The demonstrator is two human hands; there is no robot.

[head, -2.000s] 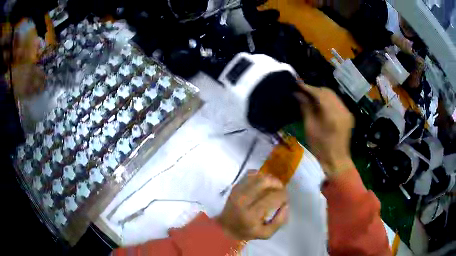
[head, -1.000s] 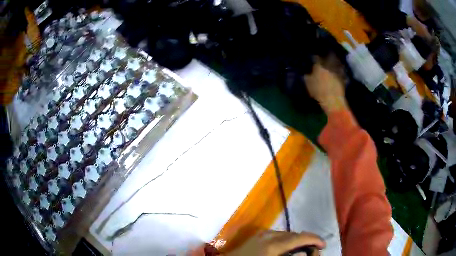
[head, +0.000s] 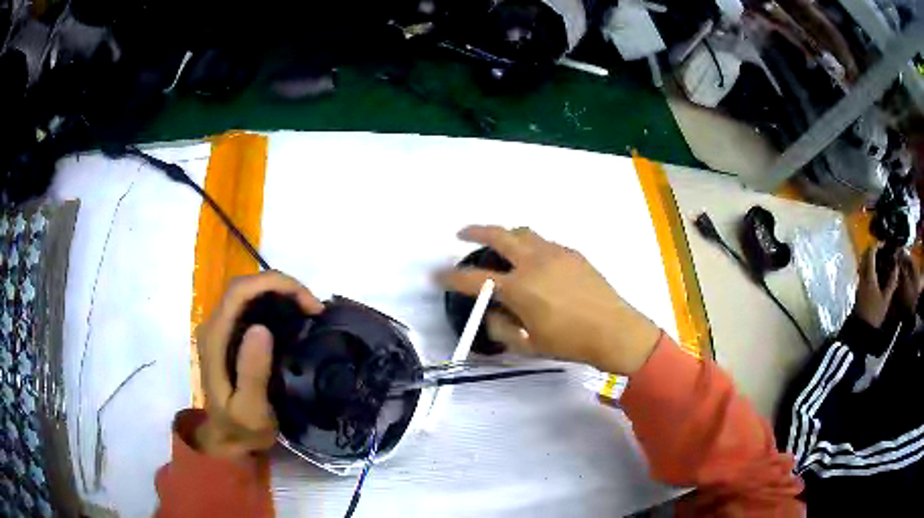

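My left hand (head: 238,354) grips a black round housing (head: 339,369) at its left side. The housing's open inside faces up, with dark wires in it and a pale rim around it. My right hand (head: 572,304) has its fingers around a small black round part (head: 459,309) on the white sheet. A white rod (head: 474,322) slants between my right hand and the housing. Thin clear and black wires (head: 496,375) run right from the housing, near a small white-and-yellow label (head: 610,385).
A thick black cable (head: 218,209) crosses the left orange tape (head: 235,167). A star-patterned tray (head: 25,354) is at far left. Black and white parts (head: 527,30) lie behind the green surface (head: 385,101). At right are a cable plug (head: 706,225), a black part (head: 763,239) and another person's hands (head: 879,288).
The view has shifted right. My left hand has come onto the black housing, and my right hand has moved from the dark parts at the back to the small black part on the sheet.
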